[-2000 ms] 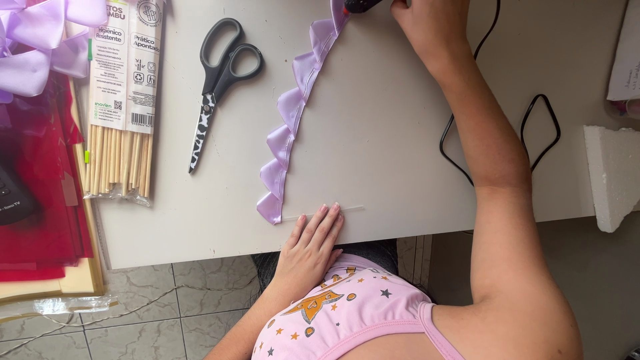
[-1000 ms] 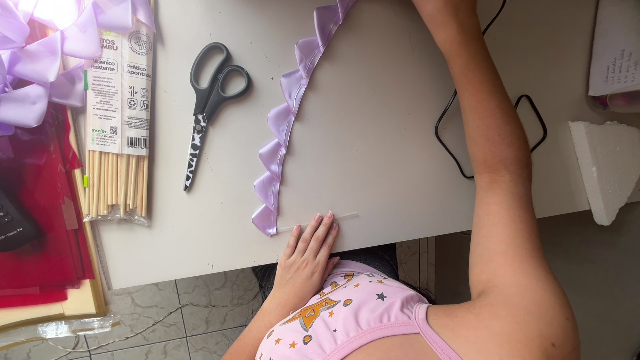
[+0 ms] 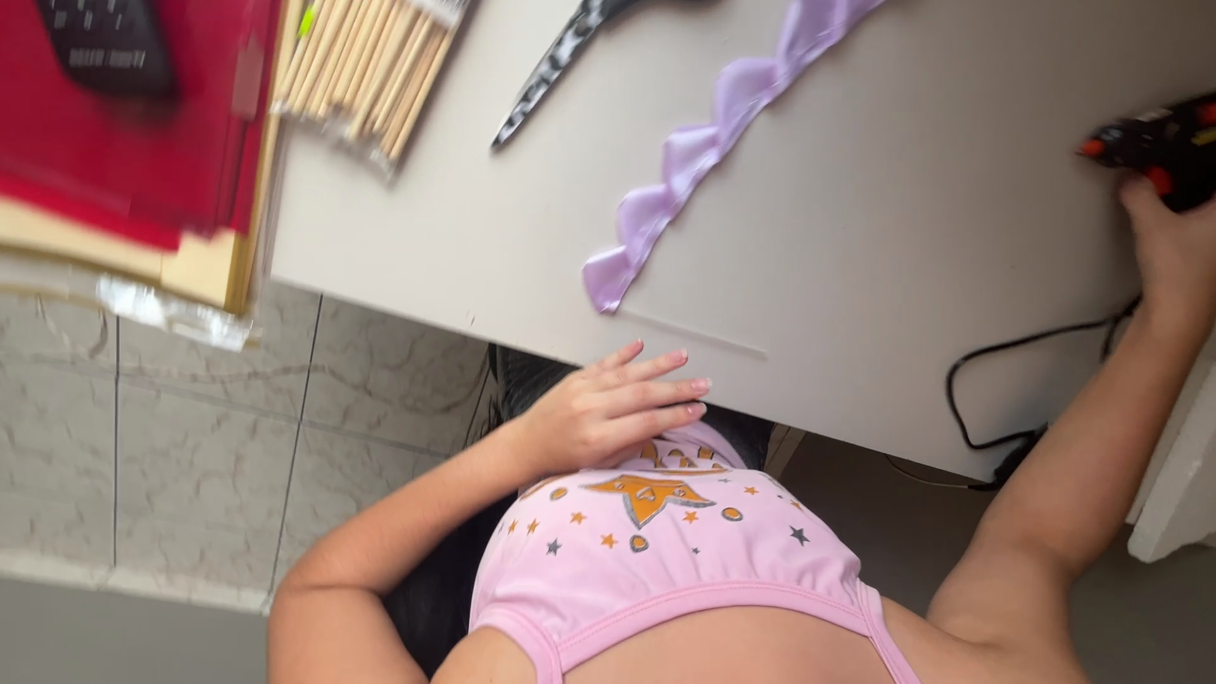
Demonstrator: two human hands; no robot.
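My left hand (image 3: 622, 404) rests flat with its fingers apart at the table's near edge, in front of my pink top, holding nothing. Just beyond its fingertips a thin clear strand (image 3: 698, 334) lies on the table, meeting the lower end of a lilac satin ribbon trim (image 3: 684, 161) folded into points. The trim runs up and out of view at the top. At the far right my right hand (image 3: 1173, 237) is on a black hot glue gun (image 3: 1164, 142) with an orange tip, which points left. Part of the gun and some fingers are cut off by the frame's edge.
Patterned-blade scissors (image 3: 551, 71) lie left of the trim. Further left are bagged wooden sticks (image 3: 366, 71), red sheets (image 3: 85, 152) and a black remote control (image 3: 109, 43). A black cord (image 3: 959, 380) loops near my right forearm. A white foam piece (image 3: 1178, 494) stands at the right edge.
My right hand has moved with the glue gun from the trim's upper part to the far right. My left hand has drawn back from the tabletop to its edge. The view has turned and shifted.
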